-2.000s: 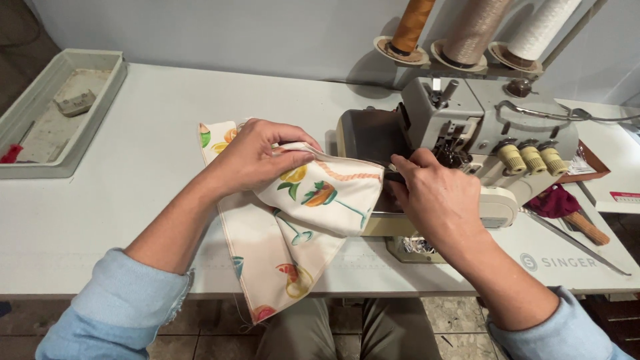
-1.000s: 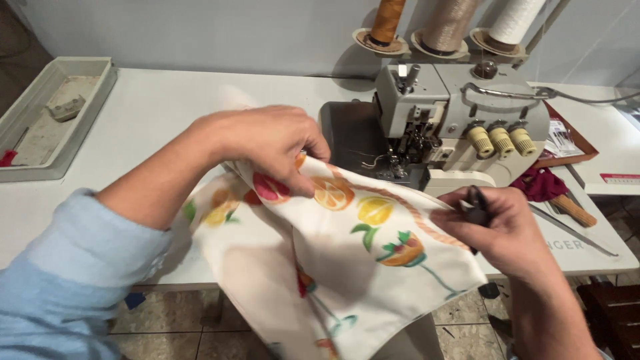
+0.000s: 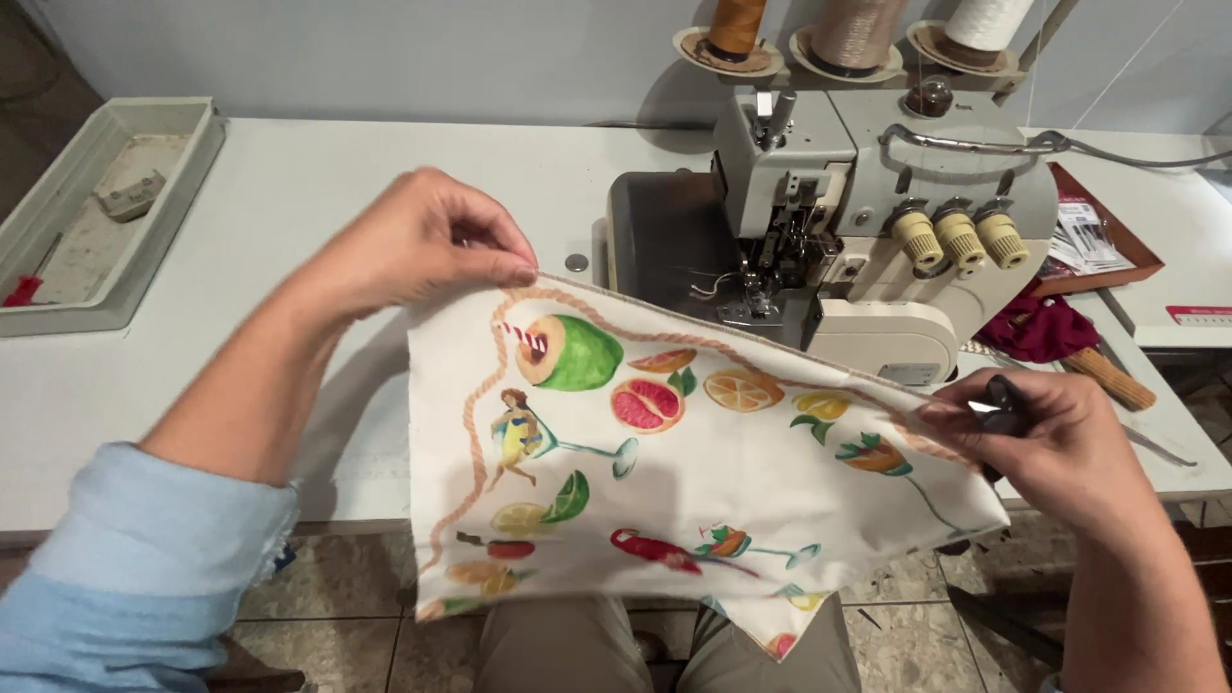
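A white cloth printed with fruit, cocktail glasses and a rope border hangs stretched between my hands, in front of the overlock sewing machine. My left hand pinches its upper left corner between thumb and fingers. At the upper right edge my right hand grips the cloth and also holds a small dark tool with a metal blade, perhaps thread snips, mostly hidden by the fingers. A stitched edge runs along the top of the cloth between the hands. Loose thread lies by the machine's presser foot.
A grey tray holds a metal part and a red-handled tool. Thread cones stand behind the machine. Right of it are a brown tray, dark red fabric and metal tweezers. A small round disc lies on the white table.
The cloth, bunched and folded near the machine earlier, is now spread wide between my hands. My left hand has shifted to its upper left corner, and my right hand has moved right, away from the machine.
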